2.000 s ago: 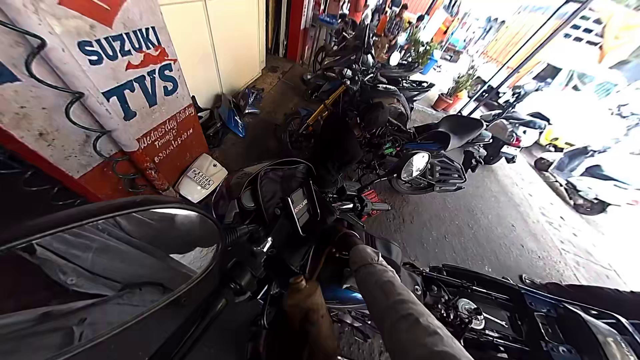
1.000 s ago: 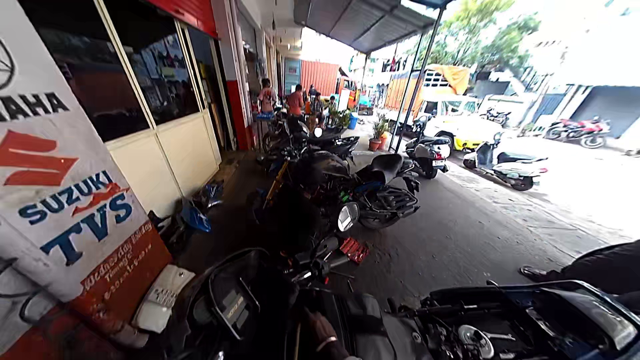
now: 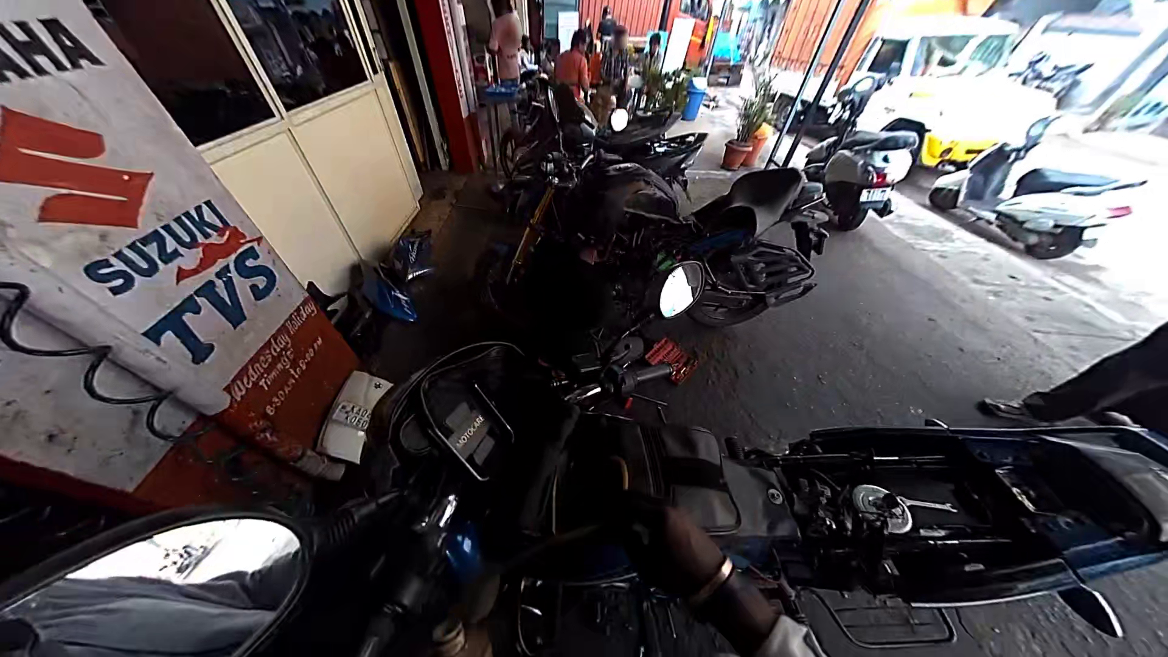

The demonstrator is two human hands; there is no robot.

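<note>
My right hand point(image 3: 671, 547), with a metal bangle at the wrist, reaches in from the lower right over the motorcycle's tank area, beside a black tank cover with pouches point(image 3: 698, 479). Its fingers are lost in deep shadow, so any grip is unclear. A dim brown shape at the bottom edge, below the handlebar, may be my left hand point(image 3: 470, 620); its fingers cannot be made out. Left of the tank are the black instrument cover point(image 3: 470, 429) and a mirror point(image 3: 164, 584). Behind the tank, the seat is off and the frame point(image 3: 976, 474) shows, with a wrench-like metal tool point(image 3: 931, 505) lying in it.
Beyond the handlebar, red tools or a red holder point(image 3: 671, 360) lie near another parked motorcycle point(image 3: 757, 265). A painted wall point(image 3: 182, 274) with a coiled hose stands left, above a white panel point(image 3: 356, 415) bearing a plate. Another person's foot point(image 3: 1004, 408) is at right.
The view has swung about since the earlier frames. My right hand stays around the tank area; its bangle now shows at the wrist.
</note>
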